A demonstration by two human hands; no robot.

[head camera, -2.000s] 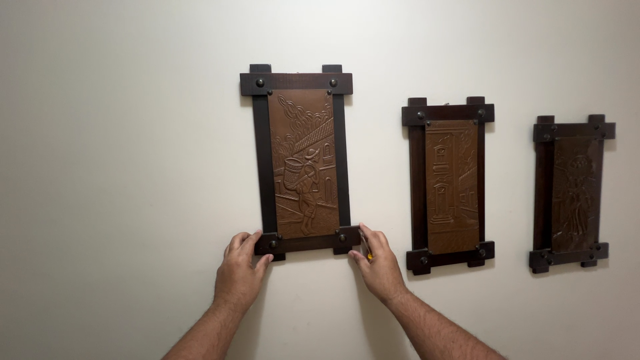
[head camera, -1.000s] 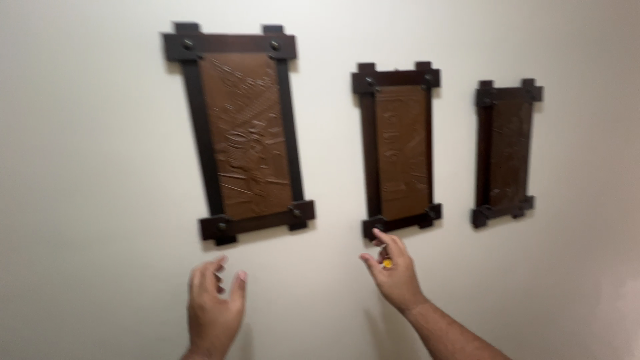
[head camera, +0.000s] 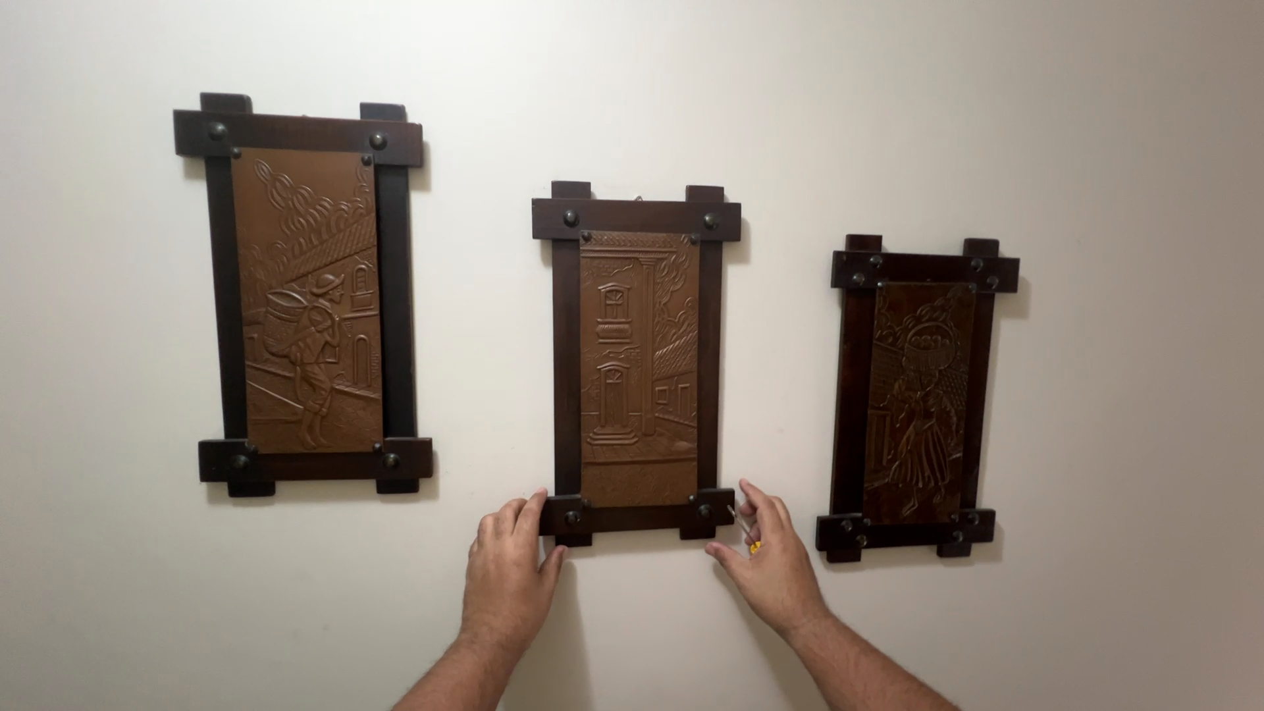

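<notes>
A dark wooden frame with an embossed brown panel of a building (head camera: pixel 638 370) hangs on the wall in the middle of the head view. At its lower left corner is my left hand (head camera: pixel 509 568), fingertips against the frame's edge and thumb just below. My right hand (head camera: pixel 775 563) is by the lower right corner, fingers curved. Tucked in its palm is a small tool with a thin metal shaft and a yellow handle (head camera: pixel 755 546), perhaps a screwdriver; most of it is hidden by the fingers.
To the left hangs a similar framed panel of a figure carrying a basket (head camera: pixel 314 316). On the right hangs a darker framed panel of a figure in a long skirt (head camera: pixel 923 405). All three stand out slightly from the pale wall (head camera: pixel 632 89).
Two seconds ago both hands were at the lower corners of the left frame. They have moved right to the middle frame. The view has shifted right too.
</notes>
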